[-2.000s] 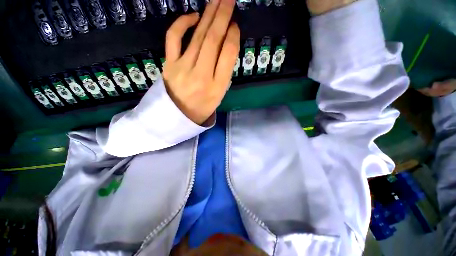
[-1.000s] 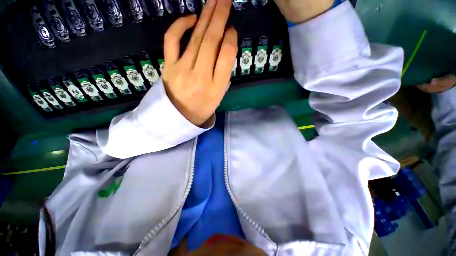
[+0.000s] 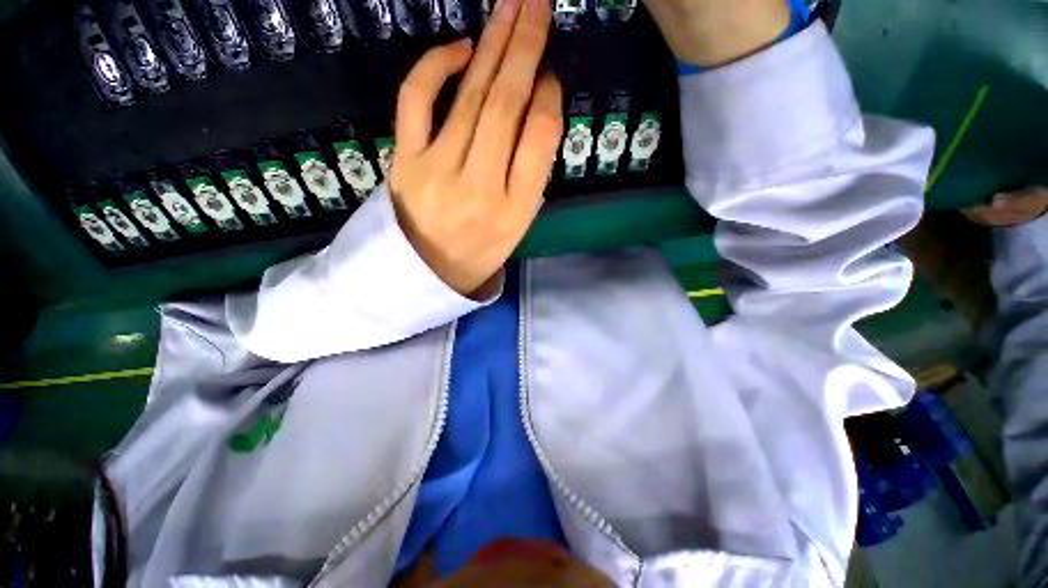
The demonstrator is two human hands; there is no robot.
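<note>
A long black tray (image 3: 241,121) bears two rows of parts. The near row holds narrow green circuit boards (image 3: 354,168) with pale round centres. The far row holds glossy black oval housings (image 3: 182,40). My left hand (image 3: 477,172) lies over the tray, covering part of the near row. Its fingers stretch to the far row and its fingertips meet the top edge, so I cannot tell what they touch or hold. My right hand (image 3: 726,25) is cut off by the top edge; only its wrist end shows, with a blue strap (image 3: 795,18). Its fingers are out of the picture.
The tray lies on a green bench surface (image 3: 644,224). At the far right are another person's hand (image 3: 1014,208) and pale sleeve (image 3: 1023,287). Blue plastic parts (image 3: 908,465) lie low at the right. Yellow lines (image 3: 81,380) cross the green floor.
My right forearm has moved left from where it was two seconds ago, and more of the blue strap shows. My left hand stays over the same part of the tray.
</note>
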